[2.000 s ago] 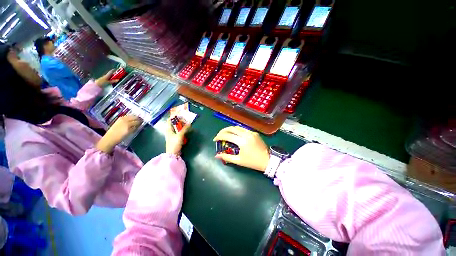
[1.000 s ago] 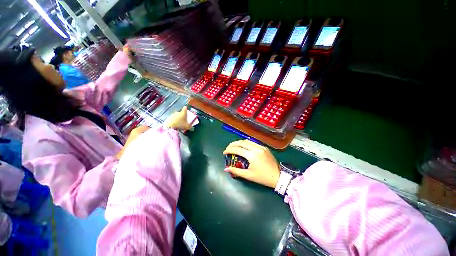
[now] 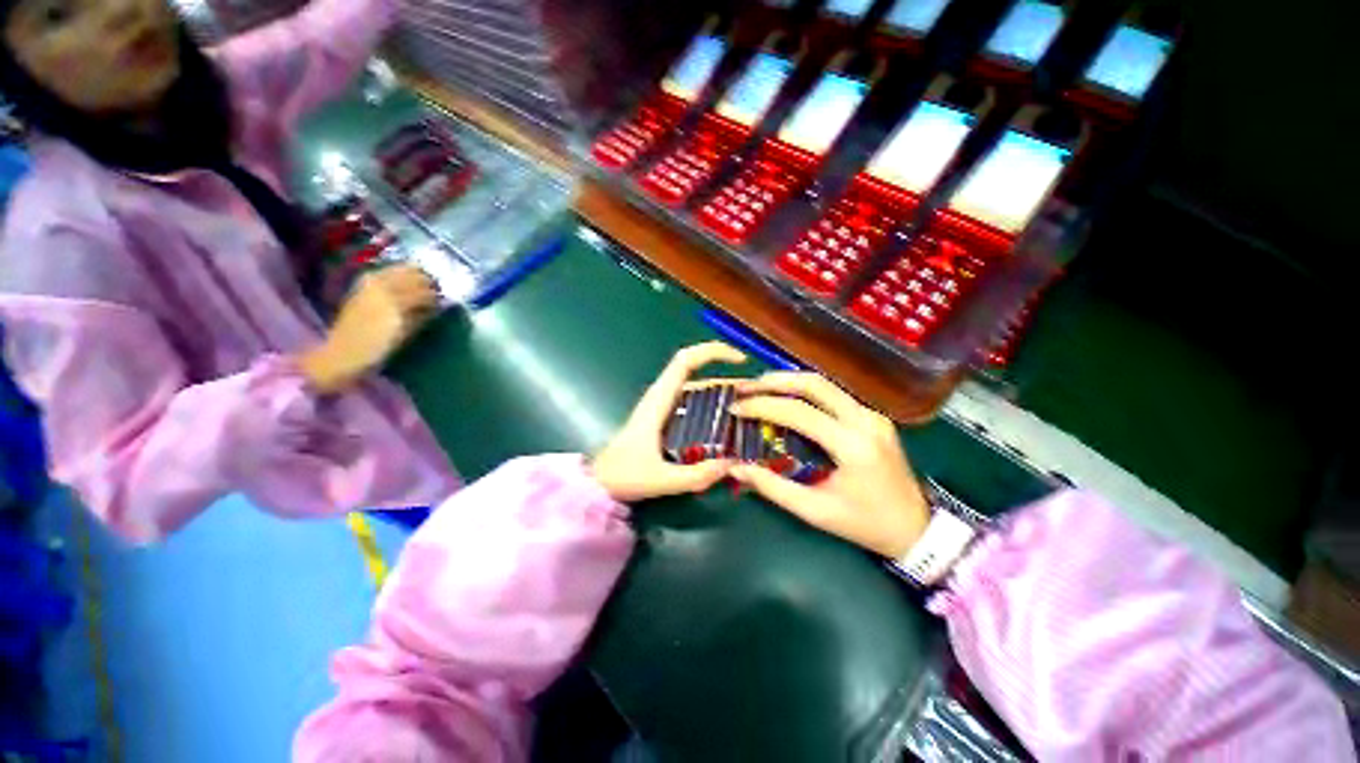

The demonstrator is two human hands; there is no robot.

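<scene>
A row of thin dark batteries with striped edges and some red and yellow stands between my two hands, just above or on the green bench. My left hand grips the left end of the row, with fingers on top and thumb below. My right hand is closed round the right end of the same row and hides part of it. The two hands nearly touch at the middle of the row.
Open red flip phones with lit screens fill a tray above a brown board. A blue pen lies before the board. A co-worker's hand is by a clear tray at left. A clear tray edge shows at bottom right.
My left hand has come from the bench's left side to the batteries in my right hand and now holds their left end. The view has shifted, and the co-worker appears closer.
</scene>
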